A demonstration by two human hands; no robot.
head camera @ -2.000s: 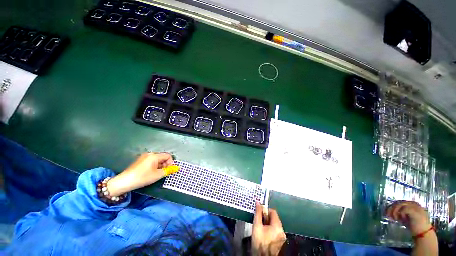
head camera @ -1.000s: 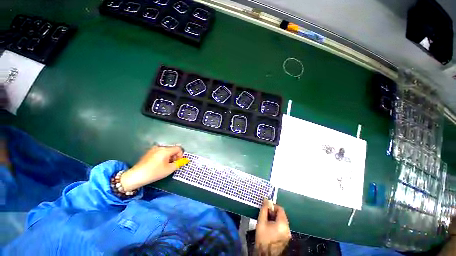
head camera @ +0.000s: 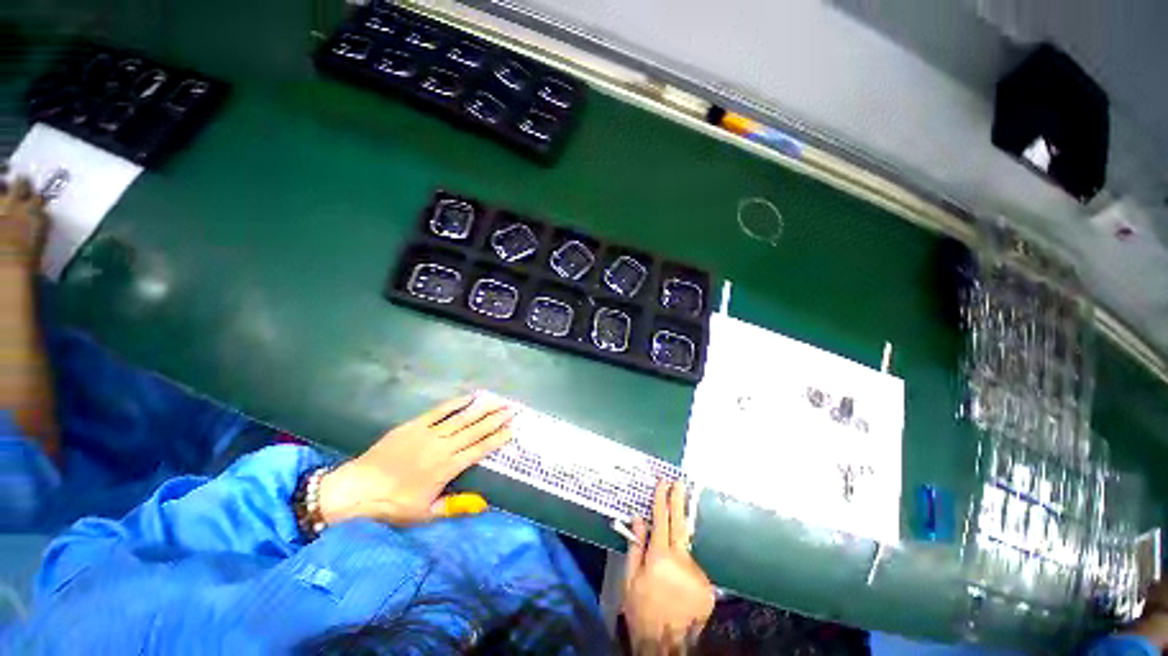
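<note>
A white strip with rows of small dark squares lies slanted on the green bench near its front edge. My left hand lies flat with its fingers on the strip's left end; its thumb has a yellow finger cot. My right hand has its fingers on the strip's right end, and a thin pale stick shows beside them. Above the strip is a black foam tray with two rows of black rounded-square housings, several with pale rims.
A white parts sheet with small dark pieces lies right of the tray. Clear plastic trays stand at the right, with a blue item beside them. More black trays lie at the back. Another person's hand is at the left edge.
My left hand has gone from pinching the strip's end to lying flat on it, fingers spread. My right hand's fingers have straightened onto the strip. Another person's hand has appeared more fully at the left.
</note>
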